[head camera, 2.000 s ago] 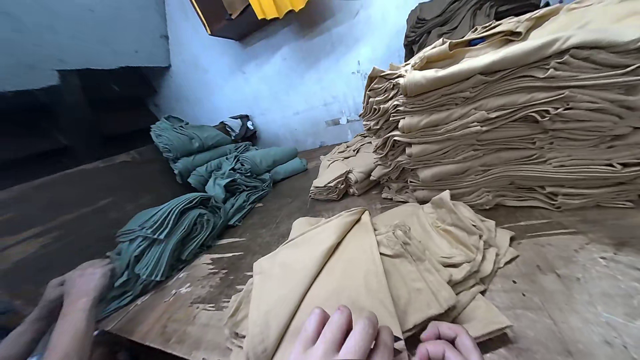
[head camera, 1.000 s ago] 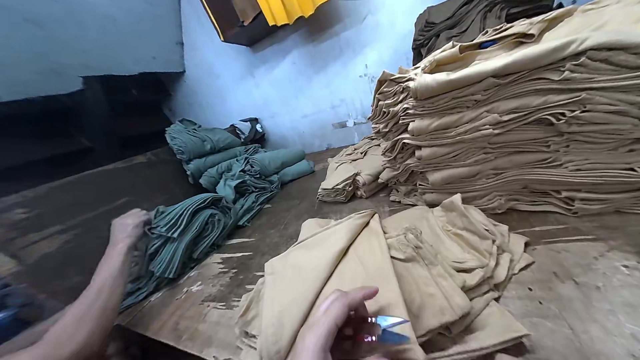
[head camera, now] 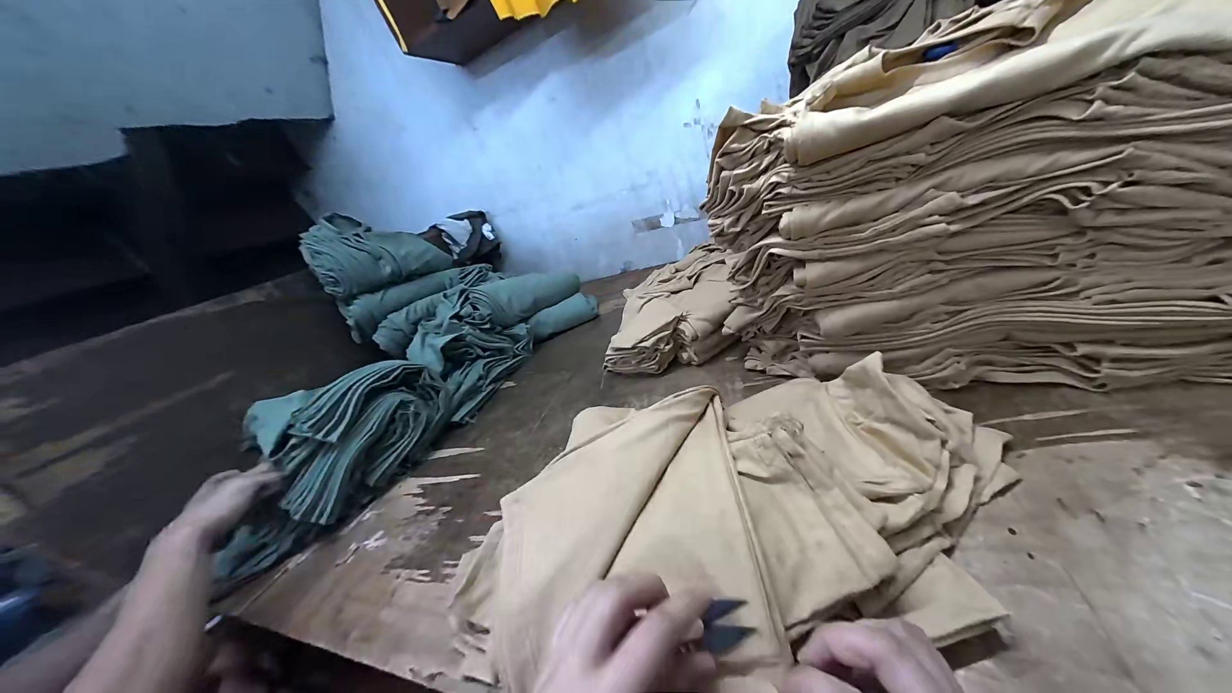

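Note:
Tan fabric pieces (head camera: 693, 500) lie in a loose, overlapping pile on the wooden table, with a folded flap on top. My left hand (head camera: 630, 635) is at the bottom centre over this pile, and the dark pointed blades of small thread snips (head camera: 724, 624) stick out from its fingers. To its right, my right hand (head camera: 861, 659) rests at the near edge of the tan cloth with curled fingers; its lower part is cut off by the frame, and whether it pinches the cloth is hard to tell.
A co-worker's hand (head camera: 231, 496) touches a stack of green fabric (head camera: 356, 433) on the left. Green rolls (head camera: 520, 298) lie behind it. A tall stack of tan fabric (head camera: 1001, 221) stands at the back right beside a smaller tan bundle (head camera: 674, 308). The table (head camera: 1116, 539) has worn patches.
The snips remain in my left hand, which has moved toward the bottom edge. My right hand has come into view at the right. The co-worker's hand has moved lower along the green stack.

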